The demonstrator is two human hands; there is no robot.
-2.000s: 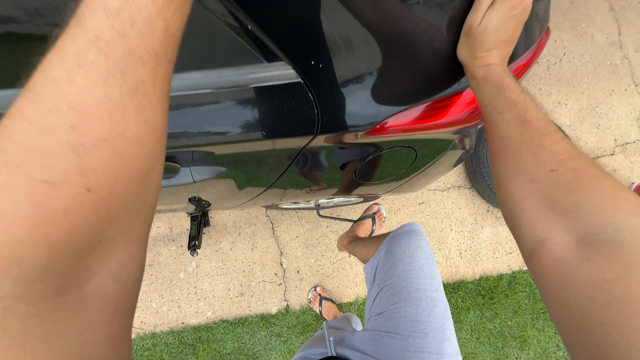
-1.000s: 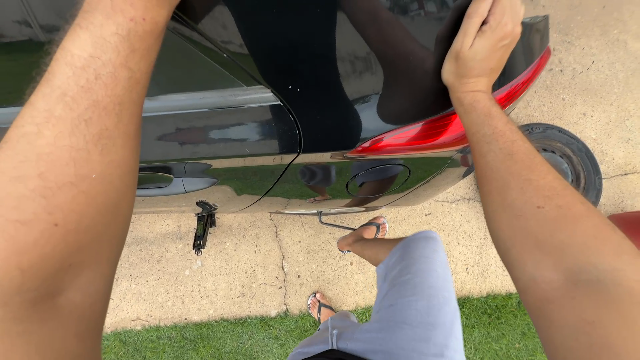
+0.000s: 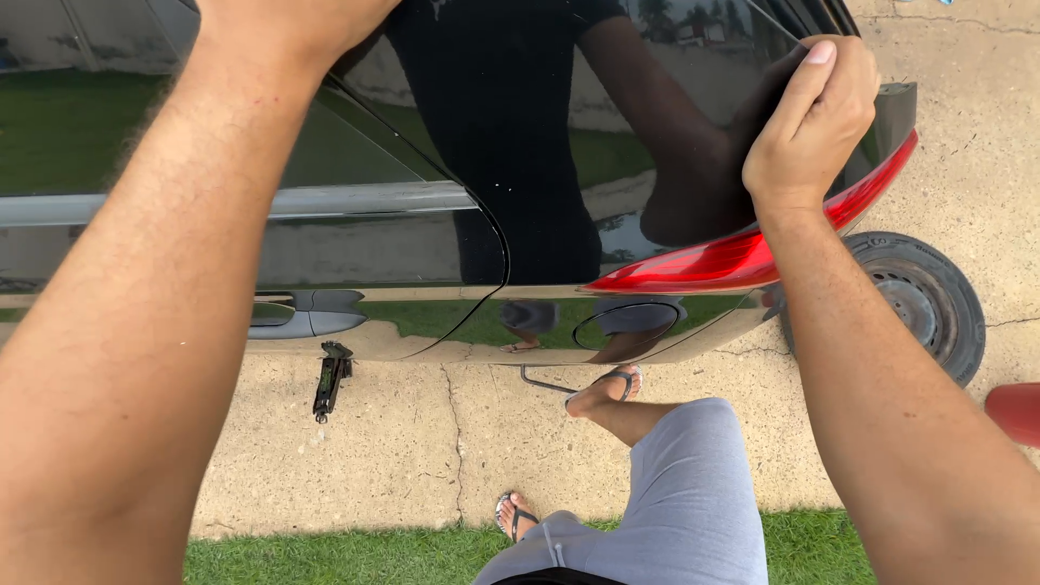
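Note:
My left hand (image 3: 301,20) is at the top edge against the dark car (image 3: 520,162); its fingers are cut off by the frame. My right hand (image 3: 816,122) rests on the car's rear corner above the red tail light (image 3: 691,264), fingers curled over the body edge. Below the car body, a thin bent metal bar, apparently a lug wrench (image 3: 540,380), reaches to my foot (image 3: 605,390), which wears a flip-flop and is raised beside or on it; contact is unclear. A black scissor jack (image 3: 329,382) lies on the concrete below the door handle (image 3: 305,314).
A wheel with a steel rim (image 3: 910,301) lies on the concrete (image 3: 390,463) behind the car. Part of a red object (image 3: 1016,413) shows at the right edge. Grass (image 3: 325,556) borders the concrete. My other foot (image 3: 513,516) stands near that border.
My left hand, out of frame two seconds ago, now shows partly at the top. My right hand remains on the rear corner. The view has shifted, showing more of the wheel and the red object.

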